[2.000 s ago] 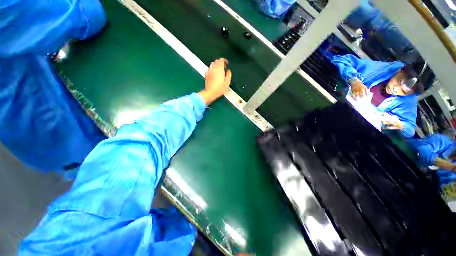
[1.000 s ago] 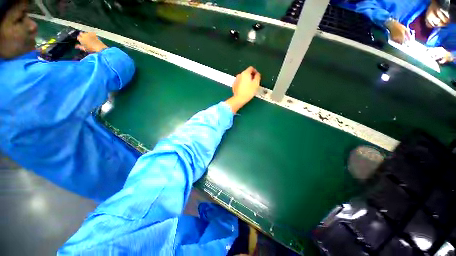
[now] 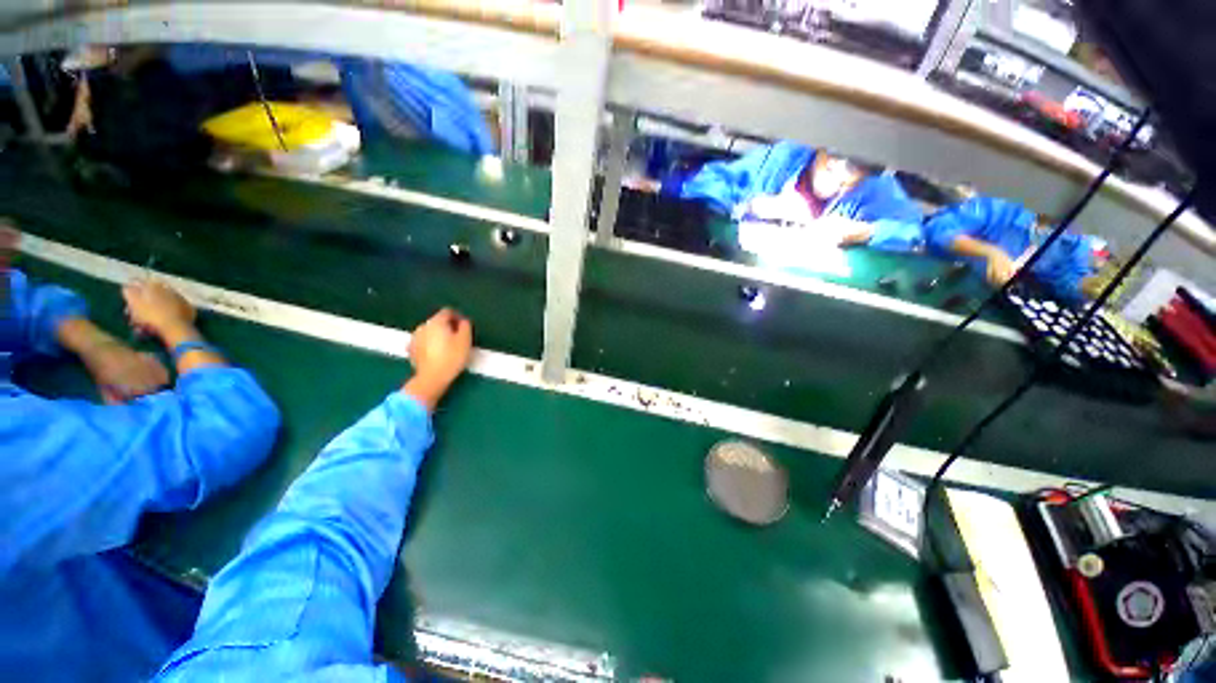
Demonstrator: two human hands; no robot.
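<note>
My left hand point(image 3: 440, 350) reaches forward over the white metal edging point(image 3: 694, 406) beside the dark green belt. Its fingers are curled, and a small dark spot shows at the fingertips; whether they hold anything cannot be told. My right hand cannot be made out; only a tiny skin-toned speck shows at the bottom edge. Small black units point(image 3: 459, 252) lie on the belt beyond my left hand, and another unit point(image 3: 751, 295) lies farther right. A round grey dish point(image 3: 747, 482) is on the green bench, right of my left arm.
A black electric screwdriver point(image 3: 874, 438) hangs by its cord, right of the dish. A labelled bag point(image 3: 895, 508), a power supply point(image 3: 970, 618) and a red and black unit point(image 3: 1136, 603) are at right. A metal post point(image 3: 574, 200) stands beyond my hand. A person's hands point(image 3: 160, 311) are at left.
The view has turned up and to the right. The large black tray is out of view, and the dish shows uncovered. My left hand is still at the edging with curled fingers.
</note>
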